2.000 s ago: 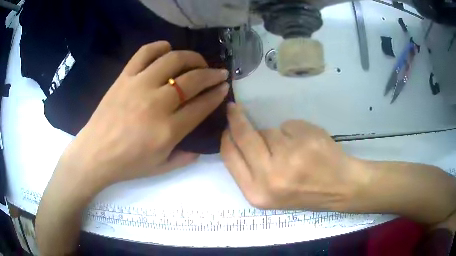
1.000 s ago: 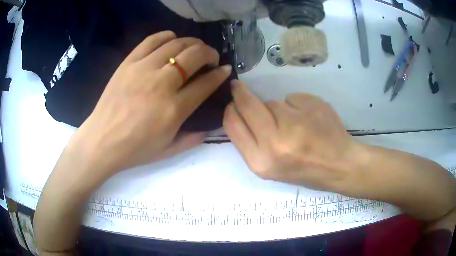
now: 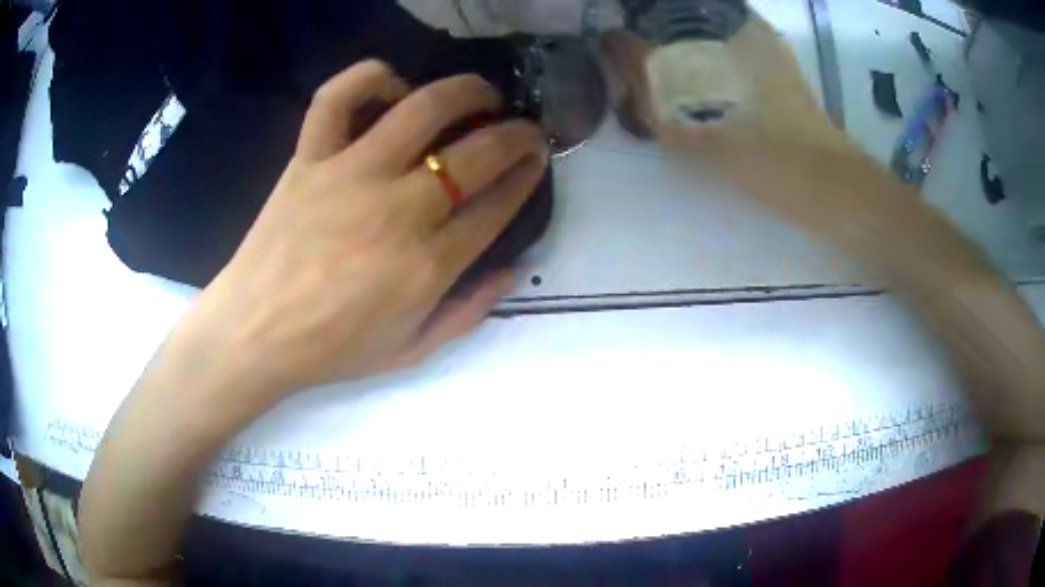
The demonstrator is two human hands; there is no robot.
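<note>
A dark garment piece [image 3: 229, 138] lies on the white table, left of and up to the sewing machine's presser foot area [image 3: 529, 86]. My left hand [image 3: 401, 206] lies on the garment near its right edge, with the fingertips bent and a ring on one finger. The thumb is partly under the hand at the cloth's front edge. My right hand [image 3: 676, 103] is off the cloth, blurred, beside and behind the cream knurled round part [image 3: 697, 83]. Its fingers are partly hidden, so I cannot tell whether it holds anything.
Thread snips [image 3: 924, 128] lie at the right, partly behind the right arm's line. A metal bar [image 3: 827, 69] and dark scraps [image 3: 886, 94] lie near them. A white label [image 3: 151, 143] shows on the garment. A printed ruler scale [image 3: 550, 491] runs along the table's front edge.
My right hand has left the cloth edge and moved up and right to the knurled part. My left hand has shifted slightly right, and the garment's front edge has moved up toward the machine.
</note>
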